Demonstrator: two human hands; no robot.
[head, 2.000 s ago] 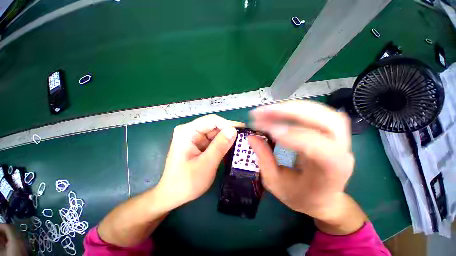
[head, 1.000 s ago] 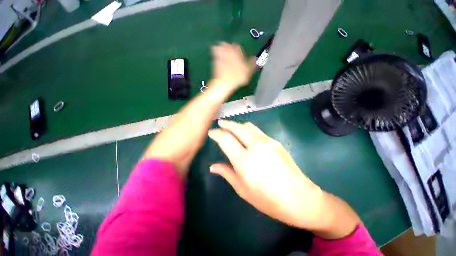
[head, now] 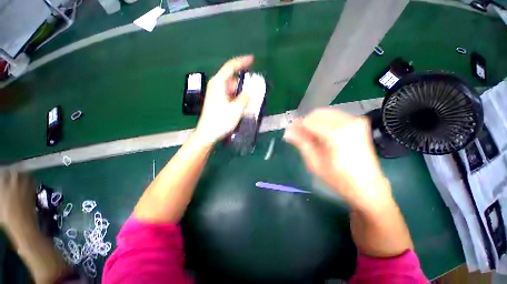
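My left hand (head: 222, 105) holds a black phone housing (head: 250, 111) with a white area at its far end, over the pale rail; the housing is blurred. My right hand (head: 333, 150) is blurred, to the right of the housing and apart from it, with thumb and fingertips close together; whether something is pinched there cannot be told. A small pale ring (head: 269, 150) is on or just above the bench between my hands. A blue-violet pointed tool (head: 281, 187) lies on the green bench below them.
The pale rail (head: 128, 145) and grey post (head: 350, 61) stand ahead. Phone housings lie on the belt, one (head: 194, 93) beside my left hand. A black fan (head: 432, 113) and tray sheets (head: 467, 211) are at right. A heap of rings (head: 92, 238) and a neighbour's arm (head: 28, 233) are at left.
My left hand has come back from the belt and now holds a housing. My right hand has moved right, its fingers drawn together. The violet tool is now visible. A neighbour's arm has entered at left.
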